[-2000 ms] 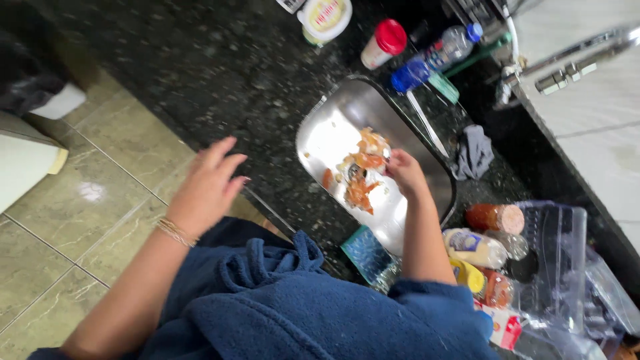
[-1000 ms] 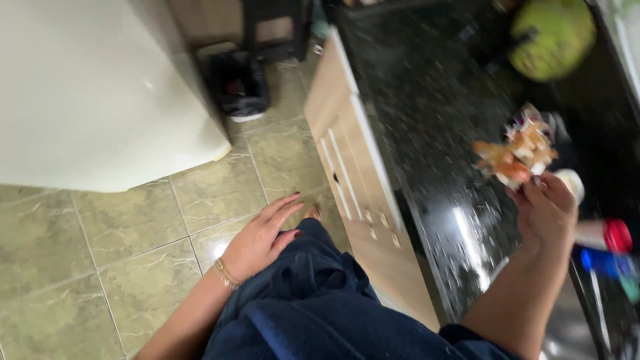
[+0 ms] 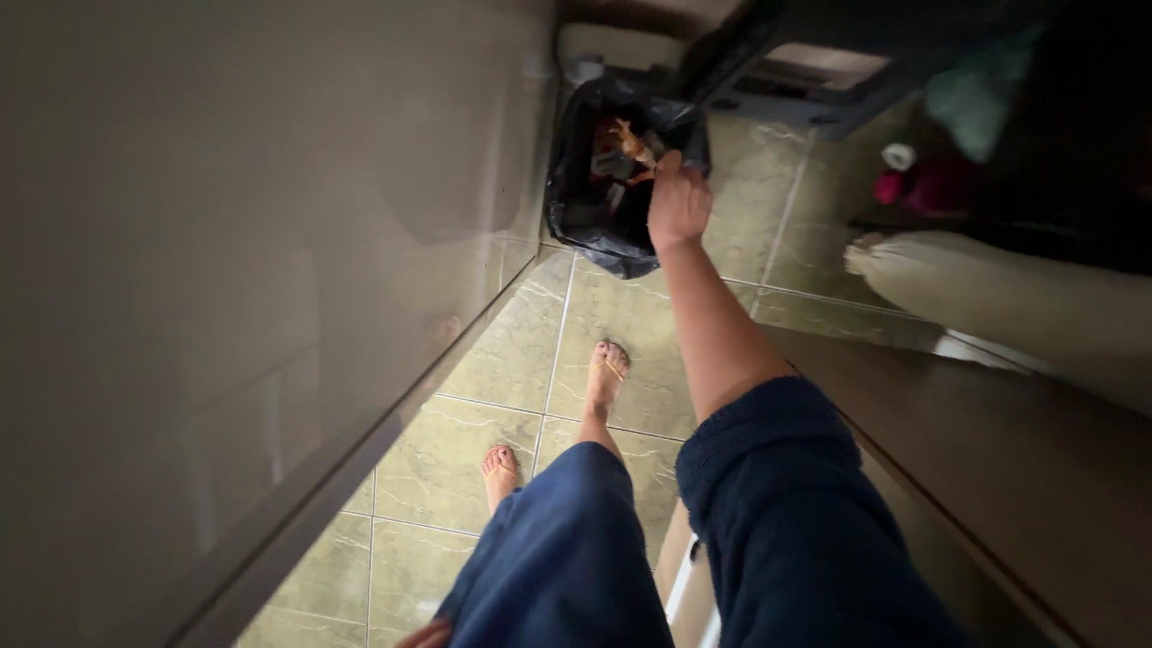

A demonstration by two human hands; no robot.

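Note:
My right hand [image 3: 680,202] is over the right side of a bin lined with a black plastic bag [image 3: 621,256]. Orange and whitish food scraps [image 3: 633,144] lie at its fingertips, inside the bin's mouth; blur hides whether the fingers still grip any of them. Other refuse shows dimly deeper in the bag. Only a few fingers of my left hand [image 3: 427,635] show at the bottom edge, beside the dark blue robe, and what they do is hidden.
A large pale appliance side [image 3: 270,225] fills the left. Dark furniture legs [image 3: 810,90] stand behind the bin to the right. A cream-coloured cloth bundle [image 3: 1008,279] and a cabinet [image 3: 954,414] are at the right. My sandalled feet [image 3: 607,373] are on the tiled floor.
The view has swung from the sink and counter to the floor bin. My right hand, which held the scraps over the counter, is now at the bin. My left hand has mostly left the view.

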